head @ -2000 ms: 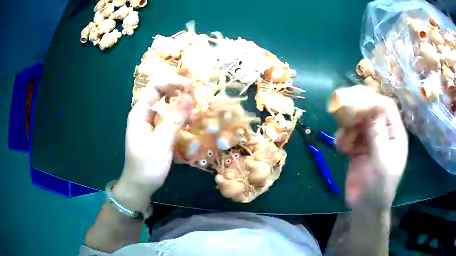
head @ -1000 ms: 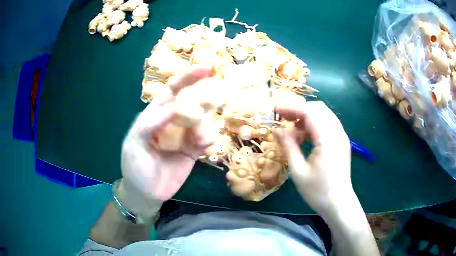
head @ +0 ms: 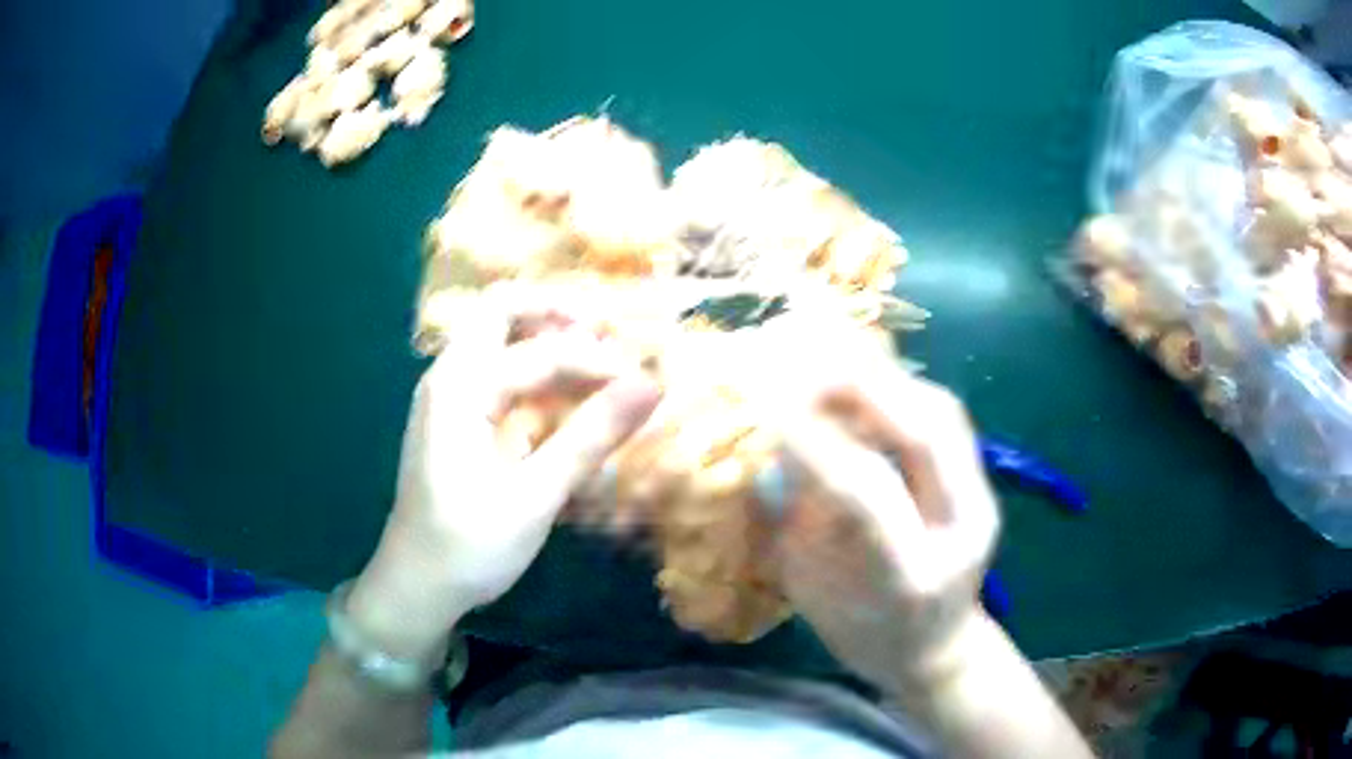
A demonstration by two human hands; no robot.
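Note:
A heap of peach moulded shots [head: 549,208] lies mid-table, overexposed and blurred. My left hand [head: 497,445] is at the heap's lower left with fingers curled on a peach moulded shot [head: 638,482]. My right hand [head: 890,512] is at the heap's lower right with fingers curled at the same cluster; blur hides whether it grips a part. The flush cutters' blue handles [head: 1038,475] show right of my right hand, which hides the rest of them.
A clear plastic bag [head: 1171,223] full of loose peach parts lies at the right. A loose parts pile [head: 349,97] lies at the far left of the table. A blue bin [head: 67,334] stands beyond the table's left edge. Peach-brown scrap [head: 1112,690] shows below the edge at lower right.
My right hand has come from near the bag to the heap and set down or lost the hollow part it held. My left hand has stayed over the heap's left side.

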